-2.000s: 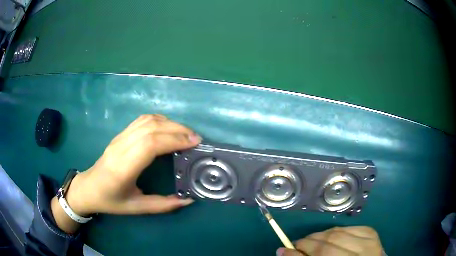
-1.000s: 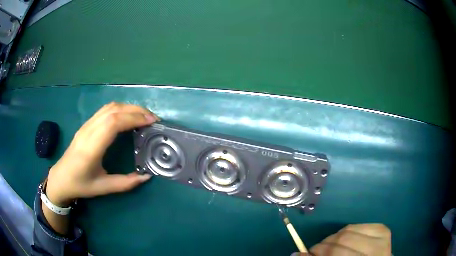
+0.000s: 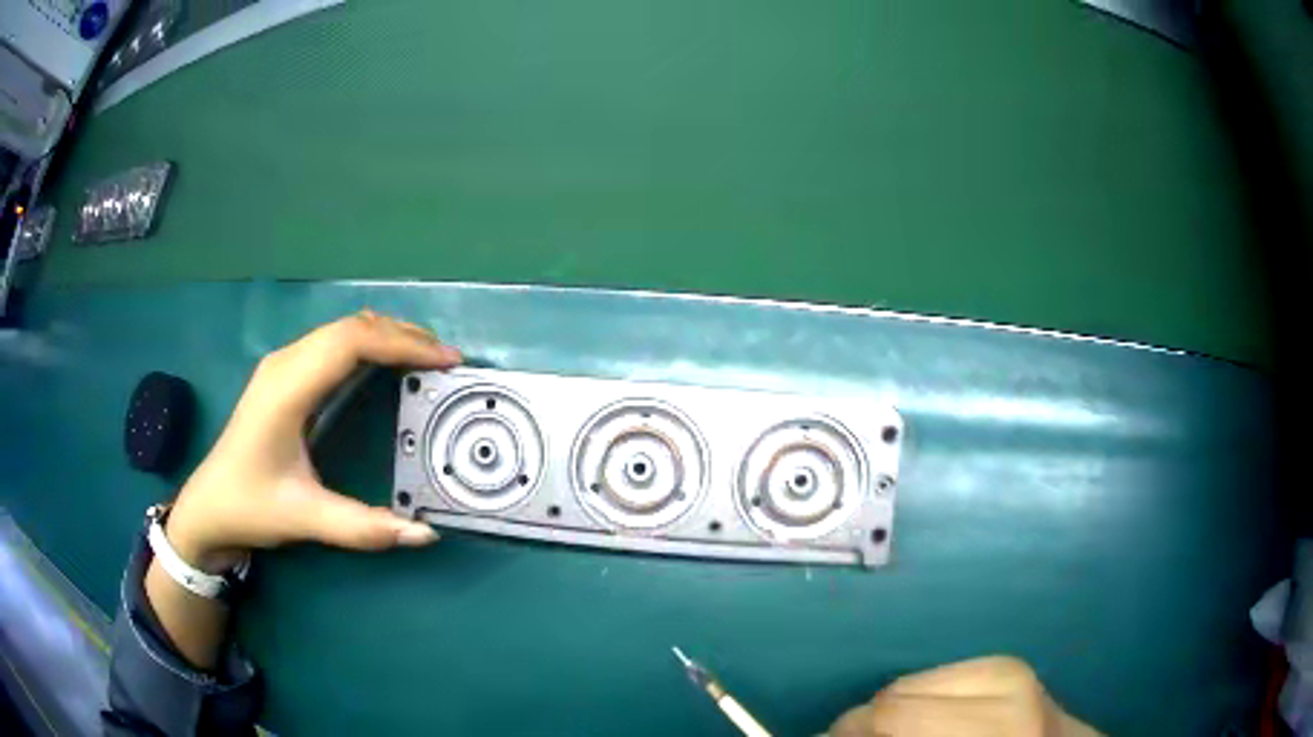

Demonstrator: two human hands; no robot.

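Note:
A grey metal plate (image 3: 562,398) with three ringed recesses lies in front of me, long side across the view. My left hand (image 3: 310,446) grips its left end, thumb at the near corner and fingers at the far corner. My right hand (image 3: 962,703) is at the bottom edge, partly cut off, closed around the pointed hand tool (image 3: 732,706). The tool has a pale handle and points up and left. Its tip is below the plate, not touching it.
A black round pad (image 3: 159,422) is at the left on the glossy green surface (image 3: 1066,504). Behind is the green conveyor belt (image 3: 691,159), with a waiting plate (image 3: 124,202) at its left. White equipment (image 3: 43,36) is at the upper left.
The plate has moved left since the oldest frame and now looks light grey, with its long raised edge on the near side instead of the far side. The tool tip has moved left, away from the plate.

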